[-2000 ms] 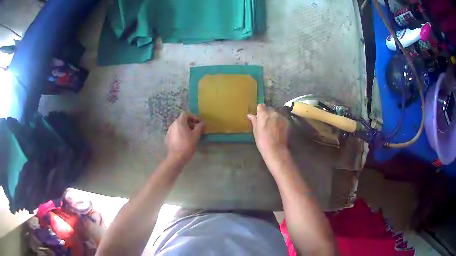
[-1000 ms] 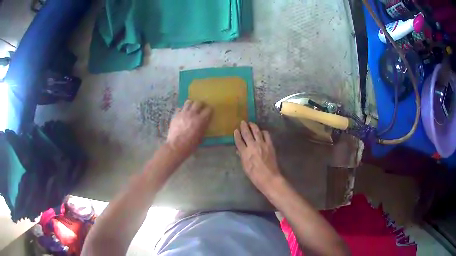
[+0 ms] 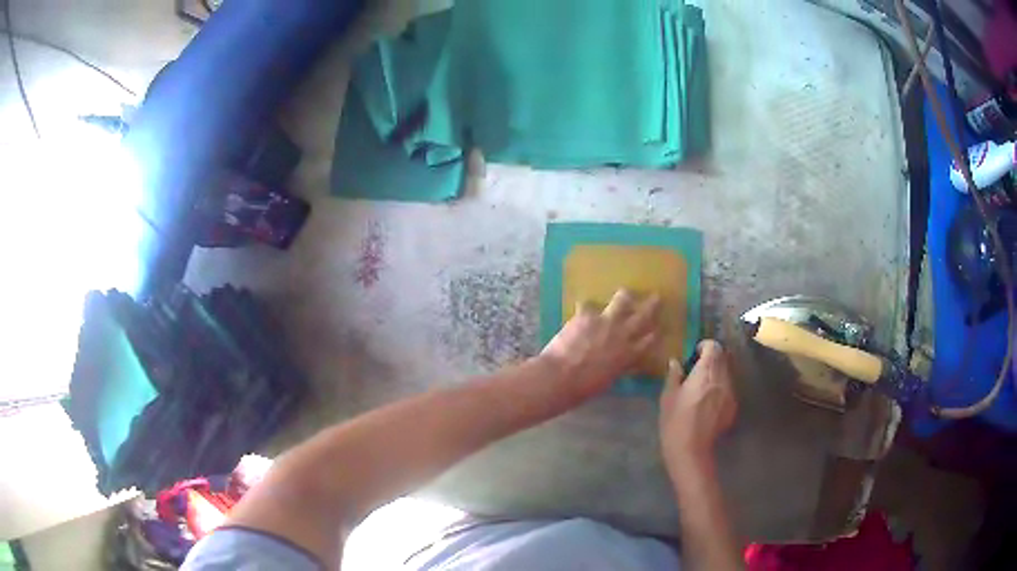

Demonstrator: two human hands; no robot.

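Observation:
A square green cloth piece lies flat on the pressing table, with a smaller mustard-yellow template on top, so green shows around it. My left hand rests on the lower middle of the template, fingers bent and slightly apart, hiding part of it. My right hand is at the cloth's lower right corner, thumb and forefinger pinching the edge, which looks dark and lifted there. The iron, silver with a pale yellow handle, stands just right of the cloth, untouched.
A layered green stack lies at the far side, rumpled at its left. A darker green pile and a blue roll are at left. The iron's tan hose runs right. A red cloth is below.
The view has shifted, so everything sits further right and lower. My left hand has moved from the template's left part onto its middle. My right hand has closed at the cloth's lower right corner.

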